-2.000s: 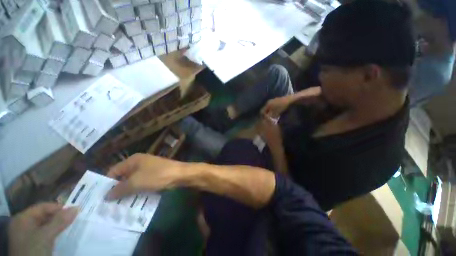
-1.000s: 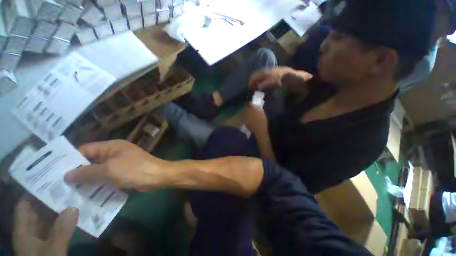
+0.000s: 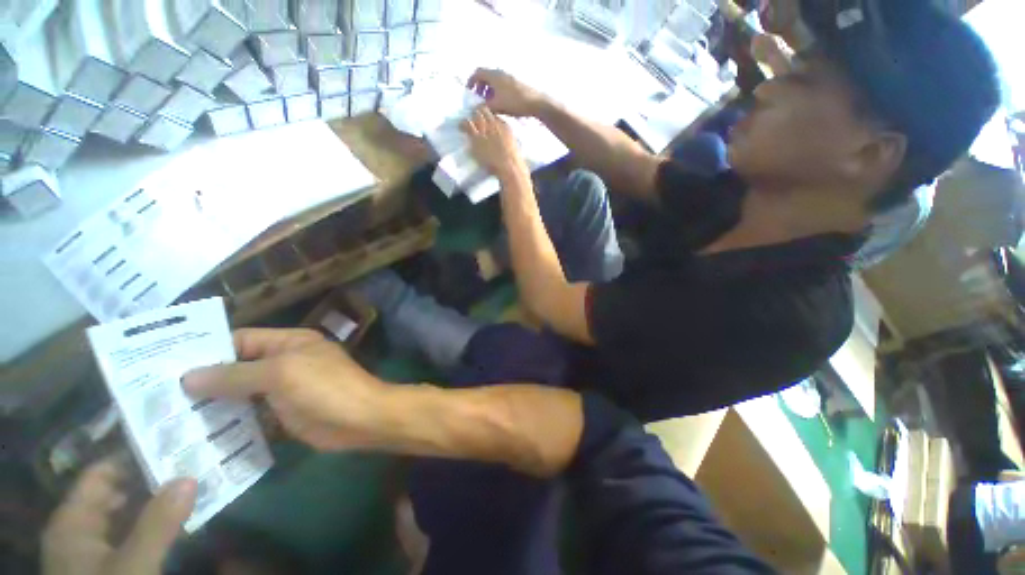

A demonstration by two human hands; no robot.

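A folded white leaflet point(image 3: 186, 410) with black text and short dark heading bars is held up at the lower left. My right hand point(image 3: 304, 388) grips its right edge, thumb or finger across the printed face. My left hand point(image 3: 118, 522) is at its lower edge, blurred, with the thumb against the bottom corner; the fingers' hold behind it is unclear. An open printed leaflet point(image 3: 129, 253) lies on the white pile point(image 3: 292, 174) at the bench edge, just above the held one.
Stacked cartons point(image 3: 275, 79) line the bench's back. A divided wooden tray point(image 3: 326, 253) and a small parts tray point(image 3: 343, 320) sit below the bench edge. A person point(image 3: 731, 292) sits close on the right, arms reaching over the bench. A brown shipping carton point(image 3: 764, 494) stands at lower right.
The held leaflet, wider at first, is now folded narrower and more upright. My hands have moved slightly up and left. The other person's hands have moved from the lap to white items on the bench.
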